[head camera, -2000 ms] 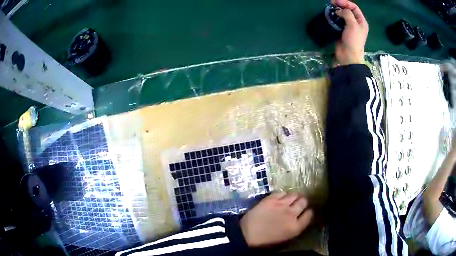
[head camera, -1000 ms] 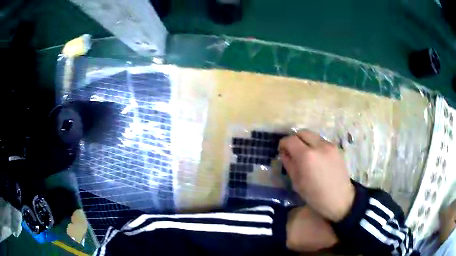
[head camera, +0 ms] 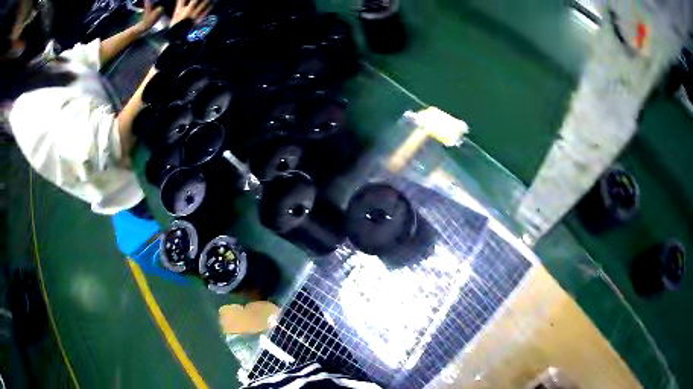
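Wide pad sheets with a black grid lie at the bench's left end under shiny film with strong glare. A black round part with a centre hole stands on their upper corner and casts a shadow. Black cups with open tops crowd beside them. Two cylindrical units with small light parts on their end faces stand near the bench corner. My striped black sleeve shows at the bottom edge, but neither hand is clearly visible. A small blurred brownish shape at the bottom right cannot be identified.
A scuffed pale post rises at right. Units stand on the green surface beyond it. A cream wad sits at the bench corner. The tan board shows at lower right. Another person in white reaches among the cups at upper left.
The view has swung left and tilted. The hand over the small pad sheet, and that sheet itself, have left the picture. The cups and the other person now show.
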